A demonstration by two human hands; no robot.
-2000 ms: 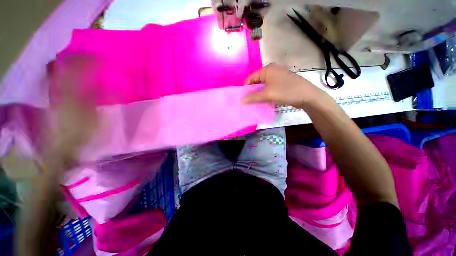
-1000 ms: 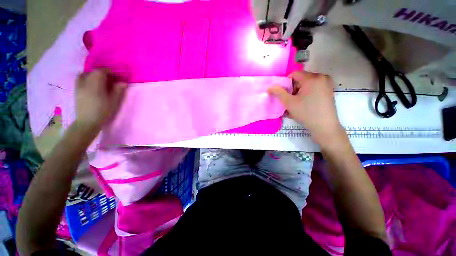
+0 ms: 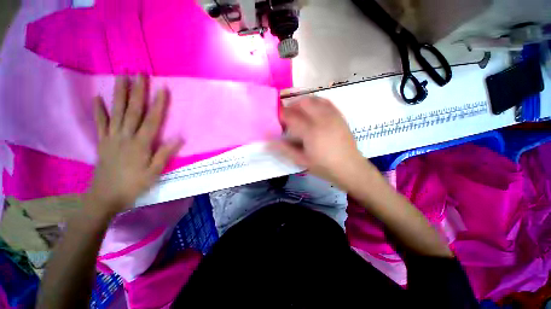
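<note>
A hot-pink fabric panel [image 3: 181, 42] lies under the presser foot [image 3: 251, 30] of the sewing machine. A light-pink panel [image 3: 211, 111] lies over its near part, with a hot-pink edge showing below. My left hand [image 3: 130, 139] lies flat on the light-pink panel, fingers spread. My right hand [image 3: 317, 136] is blurred at the panel's right edge, fingers bent; whether it pinches the fabric cannot be told. Lamp glare hides the needle area.
Black scissors [image 3: 411, 57] lie right of the needle. A black flat rectangle, perhaps a phone [image 3: 515, 86], lies at the right. A ruler scale [image 3: 423, 121] runs along the table edge. Blue baskets [image 3: 450, 148] and pink fabric [image 3: 483, 211] are below.
My left hand has gone from bent fingers at the panel's left part to lying flat on it. The light-pink panel's right end looks straighter. The camera view has shifted.
</note>
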